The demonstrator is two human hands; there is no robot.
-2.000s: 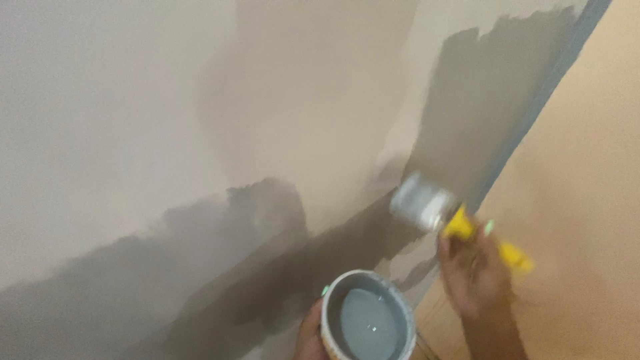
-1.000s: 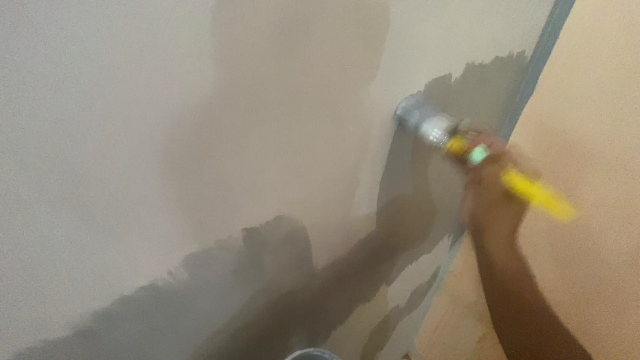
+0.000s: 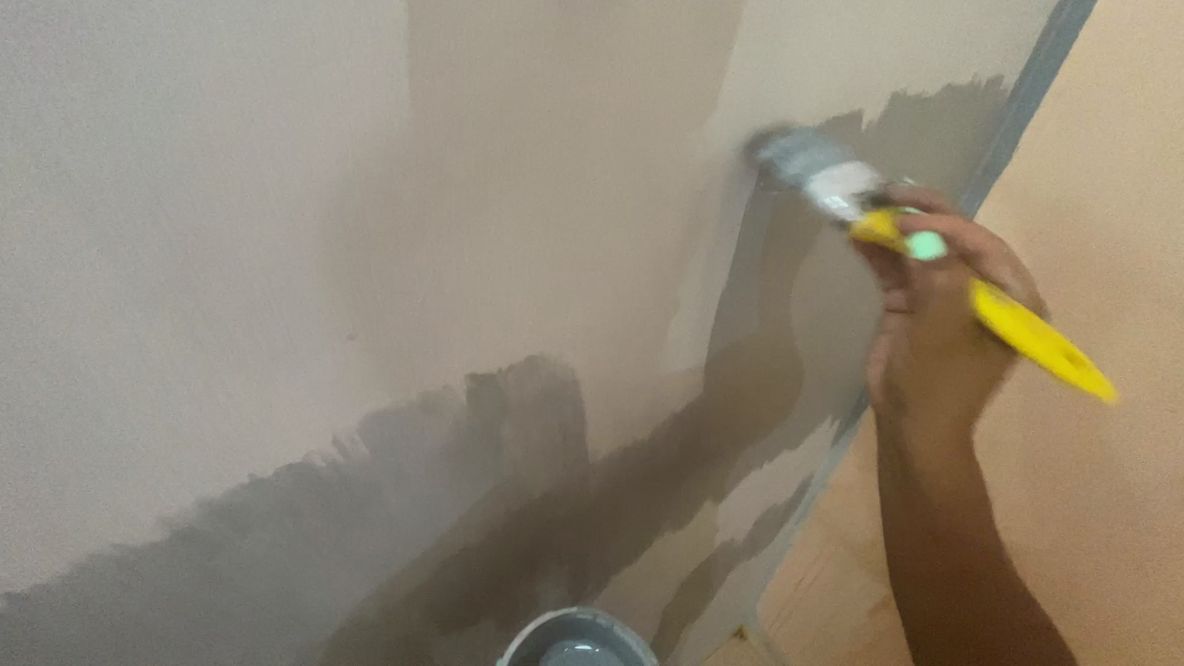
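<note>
My right hand [image 3: 943,314] is closed around the yellow handle of a paintbrush [image 3: 1041,338], whose grey-coated bristles point up and left against the pale wall [image 3: 555,203]. Wet grey paint [image 3: 832,277] covers the wall below and to the right of the bristles. At the bottom edge a round tub of grey paint [image 3: 578,638] shows only its upper part. My left hand is out of the frame.
A grey strip [image 3: 1041,83] runs down the corner where the pale wall meets an orange-beige wall [image 3: 1110,231] on the right. More grey paint [image 3: 277,527] spreads across the lower left. Shadows fall over the wall.
My right hand has moved the brush up along the wall, and grey paint now covers more of the middle right. The tub has sunk mostly out of view, and my left hand has left it.
</note>
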